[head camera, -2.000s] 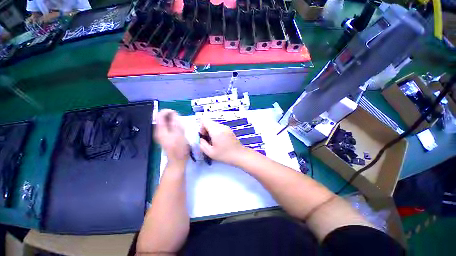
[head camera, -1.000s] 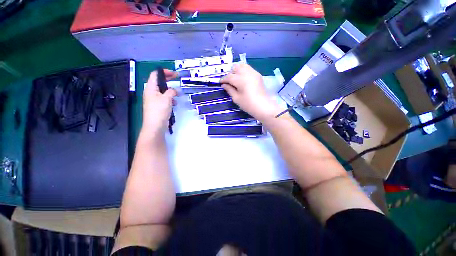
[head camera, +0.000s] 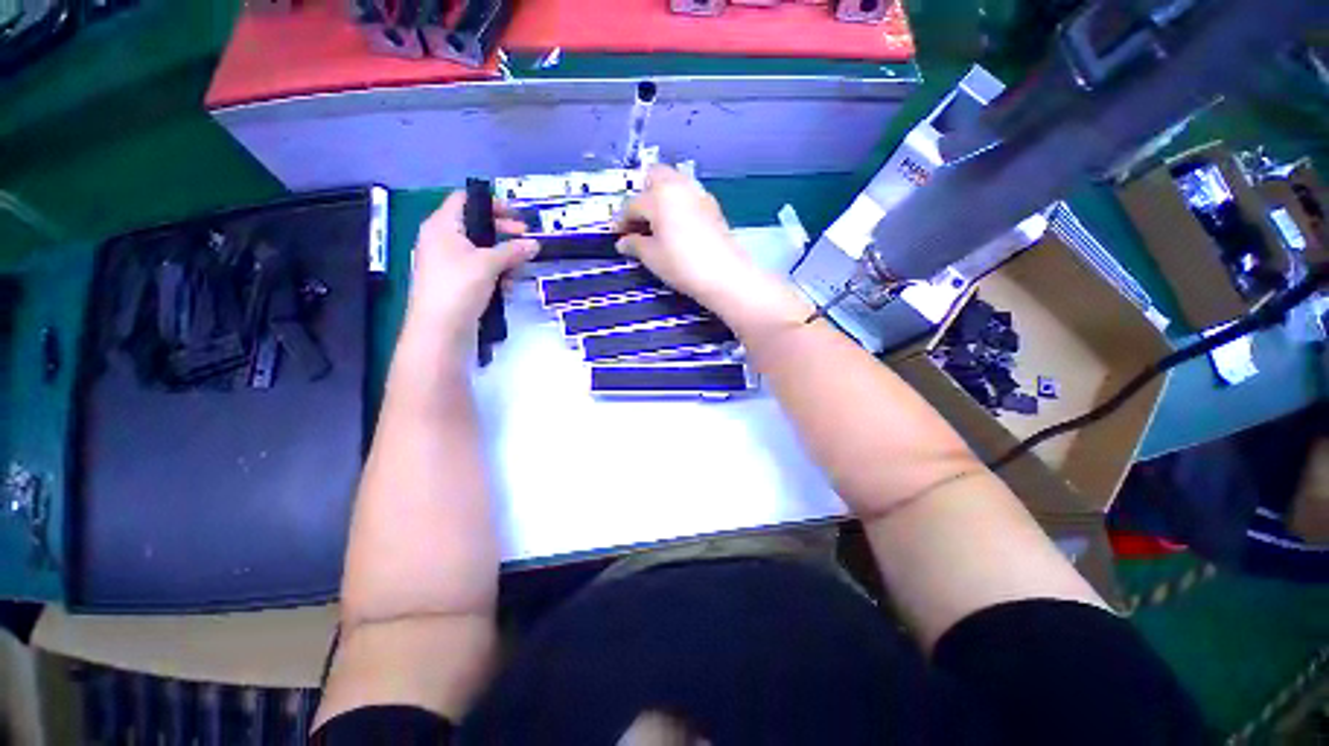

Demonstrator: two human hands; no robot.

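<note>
Several channel housings with black cover strips lie in a staggered row on the white sheet, the nearest housing (head camera: 671,381) at the front. My left hand (head camera: 464,262) holds black cover strips (head camera: 480,213) upright at the row's left end; its thumb and finger reach the strip beside it. My right hand (head camera: 678,233) is at the right end of the rearmost black strip (head camera: 576,248), fingers on it, the strip lying along a housing. Silver housings with dark holes (head camera: 566,185) lie behind, without strips on top. My fingertips partly hide the contact.
A black parts tray (head camera: 219,496) with loose strips is at left. The grey electric screwdriver (head camera: 1020,182) hangs at upper right over the white feeder (head camera: 860,248). An open carton (head camera: 1115,394) with small black blocks and a black cable (head camera: 1151,376) are at right. A red-matted ledge (head camera: 583,124) stands behind.
Since one second ago, the rearmost strip has come down along its housing, and my left thumb has moved right to its left end. Earlier, both hands were close together over the sheet's left part.
</note>
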